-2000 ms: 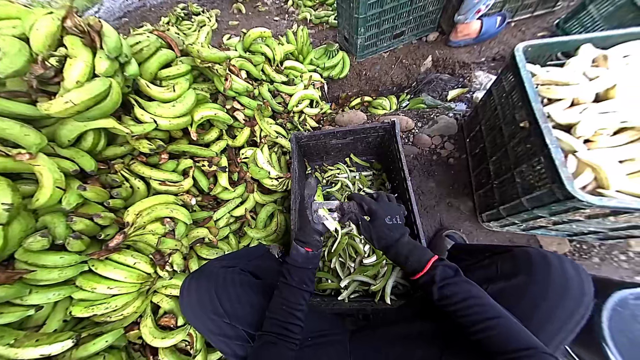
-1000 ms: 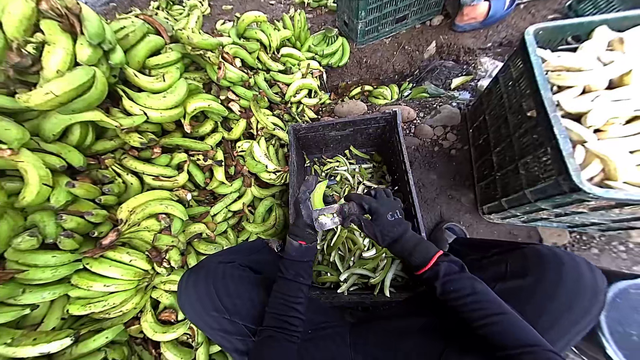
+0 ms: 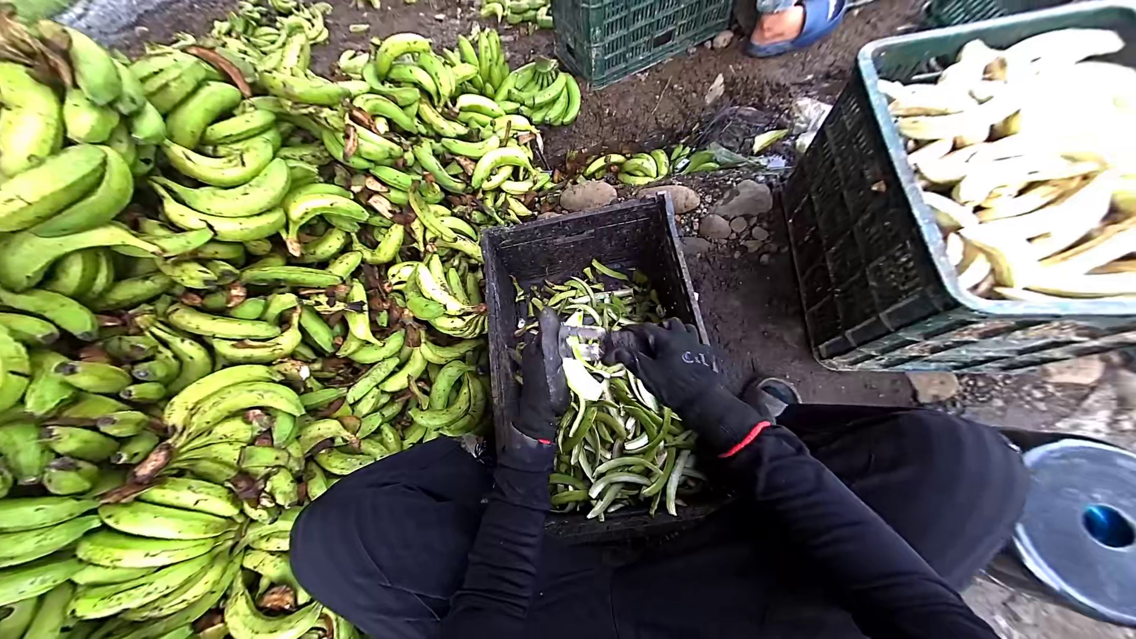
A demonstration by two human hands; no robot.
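Note:
Both hands wear black gloves and are over a dark wooden box point(image 3: 577, 232) between my legs. My left hand point(image 3: 540, 377) is closed around a partly peeled green plantain point(image 3: 581, 377), whose pale flesh shows beside the fingers. My right hand point(image 3: 676, 366) grips the dark handle of a small peeling tool, probably a knife; its short blade point(image 3: 581, 334) lies across the plantain. Long green peel strips point(image 3: 621, 453) fill much of the box below the hands.
A large heap of green plantains point(image 3: 231, 328) spreads along the left. To the right stands a green plastic crate point(image 3: 874, 240) of peeled plantains point(image 3: 1047, 177). Another crate point(image 3: 639, 35) and a person's sandaled foot point(image 3: 779, 27) are at the top; a round lid point(image 3: 1078, 524) lies lower right.
The plantain in my left hand showed green skin at its upper end one second ago; pale flesh now shows at the blade. Both hands remain over the box.

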